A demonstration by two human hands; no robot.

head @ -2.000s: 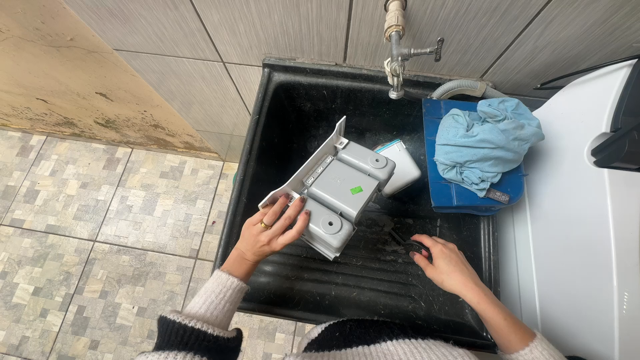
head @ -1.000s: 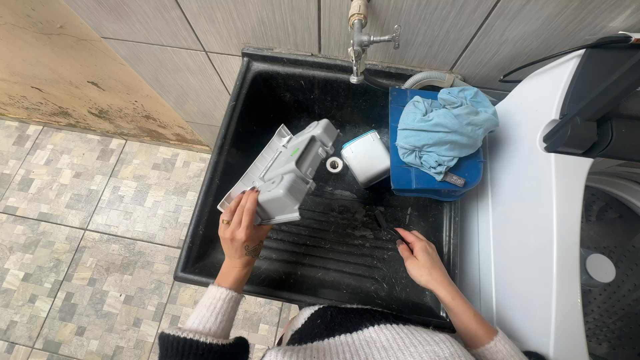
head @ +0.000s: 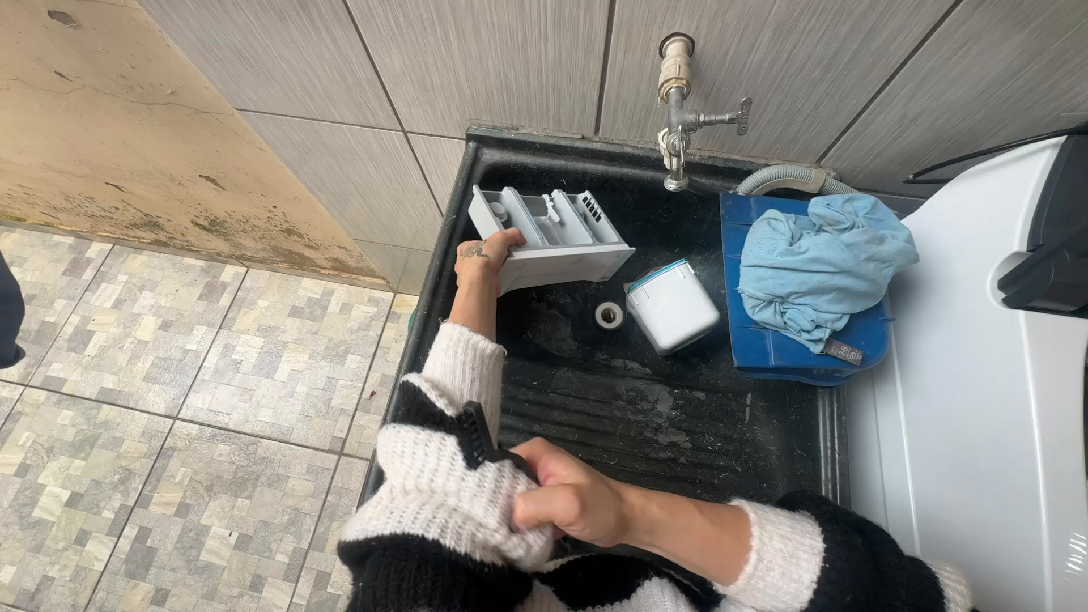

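Note:
My left hand (head: 486, 257) grips the near left side of a grey plastic detergent drawer (head: 561, 262), its open compartments facing up, at the back left of the black sink (head: 629, 467). In my right hand (head: 574, 497) is a small black brush (head: 478, 432), its bristled head pointing up beside my left sleeve; the fingers also seem to pinch the striped knit sleeve (head: 463, 484). A white plastic container (head: 673, 308) with a blue edge lies in the sink, right of the drawer. Left of that container is the round drain fitting (head: 609, 315).
A blue plastic box (head: 748, 340) bearing a light blue cloth (head: 820, 263) stands at the sink's right side. The metal tap (head: 677, 140) juts from the tiled wall above. A grey hose (head: 786, 178) runs behind the box. A white washing machine (head: 969, 408) adjoins the sink. Something dark shows at the far left edge.
The drawer has turned so its compartments face up, and my left hand has moved toward the back left of the sink. My right hand has come across to my left sleeve with the brush.

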